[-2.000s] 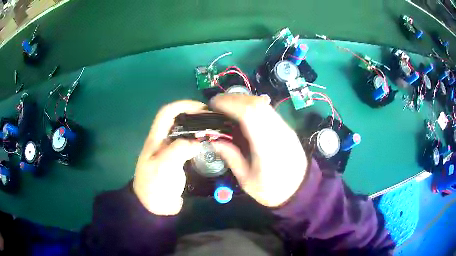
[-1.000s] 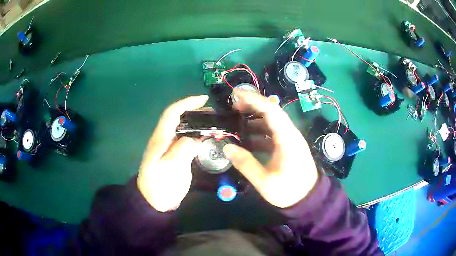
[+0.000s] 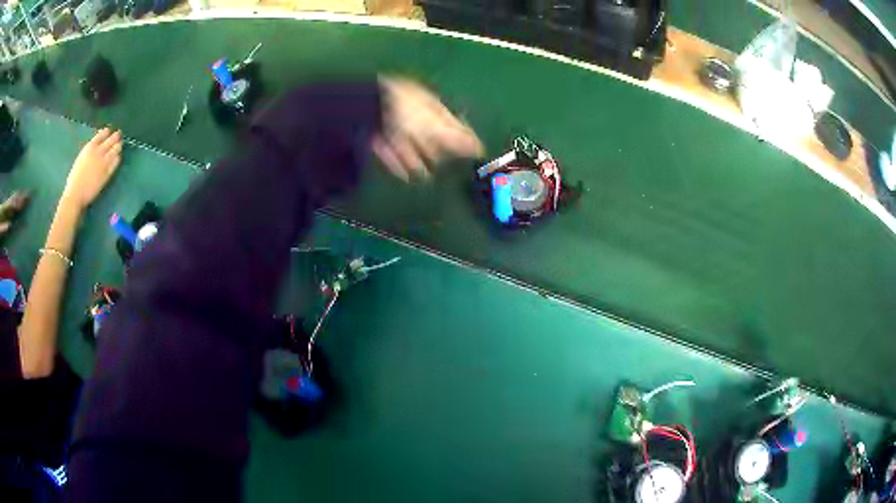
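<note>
A black speaker housing point(image 3: 478, 201) lies on the darker green strip beyond the bench. It holds a round silver speaker point(image 3: 529, 194), a blue battery point(image 3: 502, 199) on its left side, and a green board with red wires point(image 3: 535, 152) along its top. My left hand point(image 3: 422, 133) is stretched over the strip, just up and left of this housing. It is blurred and looks empty, with fingers apart and a small gap to the unit. My right hand is out of the picture.
Another unit point(image 3: 234, 90) lies farther left on the strip. Several wired units lie on the bench point(image 3: 472, 344), including one point(image 3: 295, 378) beside my sleeve. Another person's forearm point(image 3: 49, 285) reaches in at left. A black crate point(image 3: 560, 29) stands beyond the strip.
The view has swung left and up. Both hands held a unit over the bench; now my left hand reaches over the strip, apart from the unit there, and my right hand has left view.
</note>
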